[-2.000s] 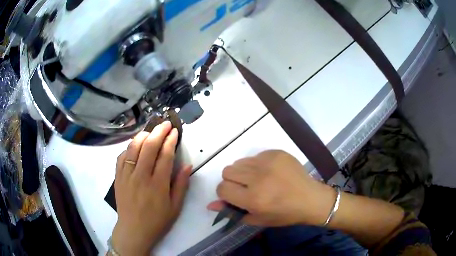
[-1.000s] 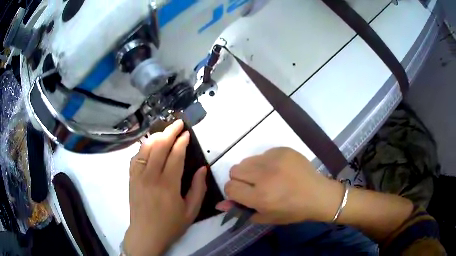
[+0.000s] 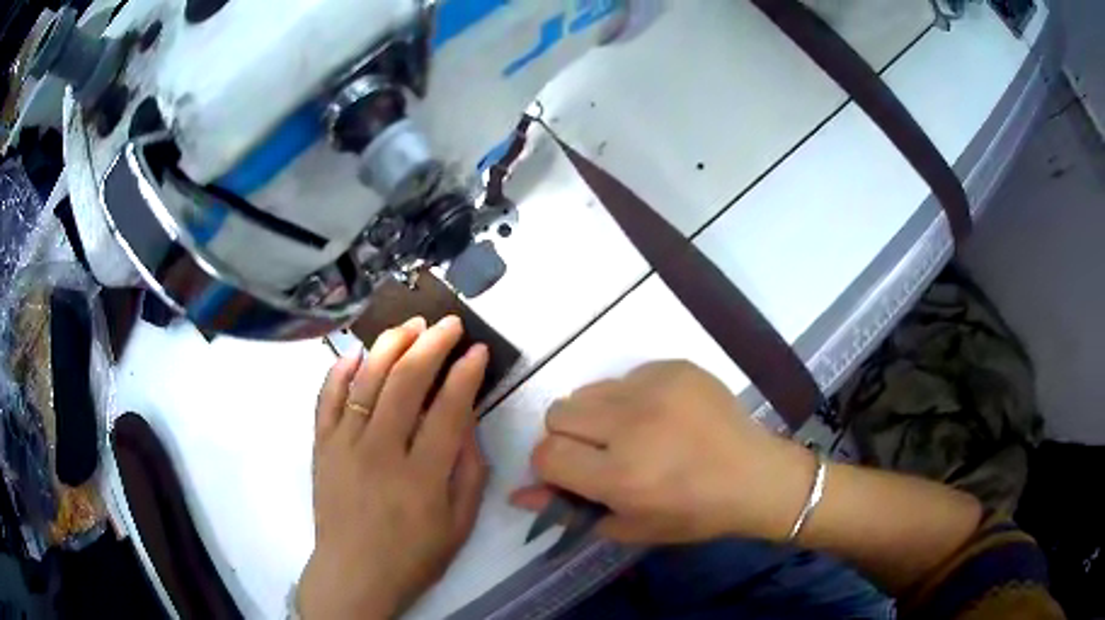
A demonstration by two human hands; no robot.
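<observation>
A small dark brown fabric piece (image 3: 412, 310) lies flat on the white bed, its far end under the presser foot area (image 3: 410, 269). My left hand (image 3: 400, 448) lies on the piece with fingers spread, fingertips just below the foot. My right hand (image 3: 654, 454) rests near the table's front edge, curled around thread snips (image 3: 560, 523) whose dark blades point left. A long brown binding strip (image 3: 679, 269) runs from a metal guide (image 3: 511, 151) beside the head across the bed to the front edge. The needle is hidden.
The white machine head (image 3: 273, 97) fills the upper left. A grey tab (image 3: 476, 268) sits beside the foot. A long dark rounded piece (image 3: 170, 515) lies at left, near shiny plastic (image 3: 30, 291). More strip (image 3: 879, 103) crosses at upper right. The ruler edge (image 3: 872, 351) curves along the front.
The fabric piece has shifted and turned under my left hand, and its free edge now shows right of my fingers, further from the front edge. My right hand has stayed nearly still.
</observation>
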